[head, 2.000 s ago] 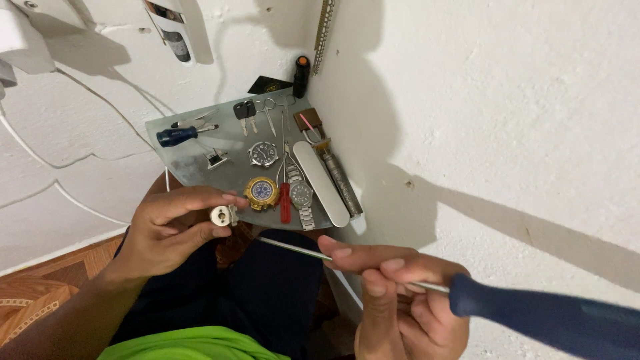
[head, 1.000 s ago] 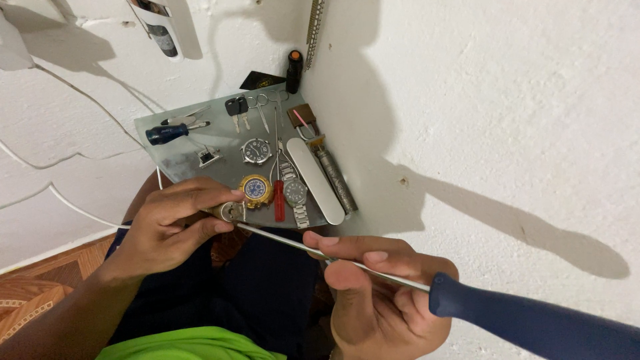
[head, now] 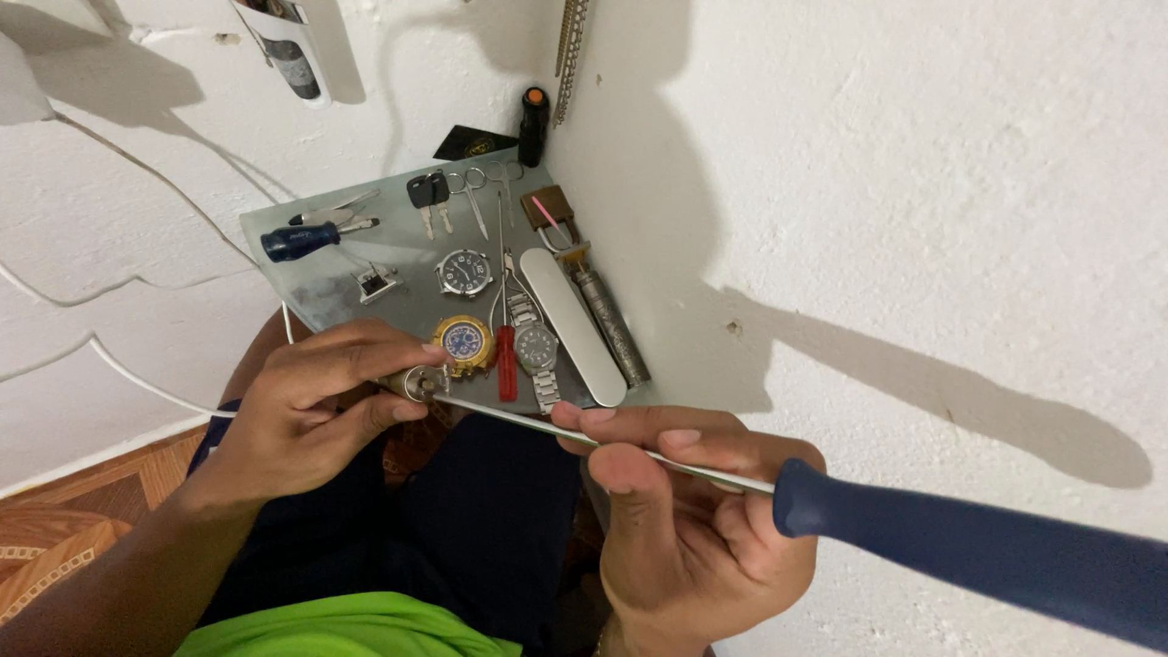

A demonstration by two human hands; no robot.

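Observation:
Between the thumb and fingers of my left hand [head: 319, 411] is a small cylindrical metal part [head: 420, 383], its round end facing right. My right hand [head: 703, 511] grips the long shaft of a screwdriver [head: 949, 557] with a blue handle, which points off to the right. The shaft's tip meets or lies right at the end of the metal part; exact contact cannot be told. Just beyond my left fingertips lie a gold watch [head: 464, 344] with a blue dial, a small red-handled screwdriver [head: 506, 365] and a steel-band watch [head: 536, 348].
The glass corner shelf [head: 328, 196] also holds a watch face [head: 464, 273], keys [head: 431, 196], scissors [head: 470, 196], a short blue screwdriver [head: 301, 241], a padlock [head: 547, 208], a white oblong case [head: 573, 328] and a patterned metal trimmer [head: 611, 324]. Walls border it; a white cable [head: 137, 383] hangs left.
The screwdriver's tip, apart from the held part two seconds ago, is now at its end. My left hand has tilted the part, whose pale round end faced the camera before.

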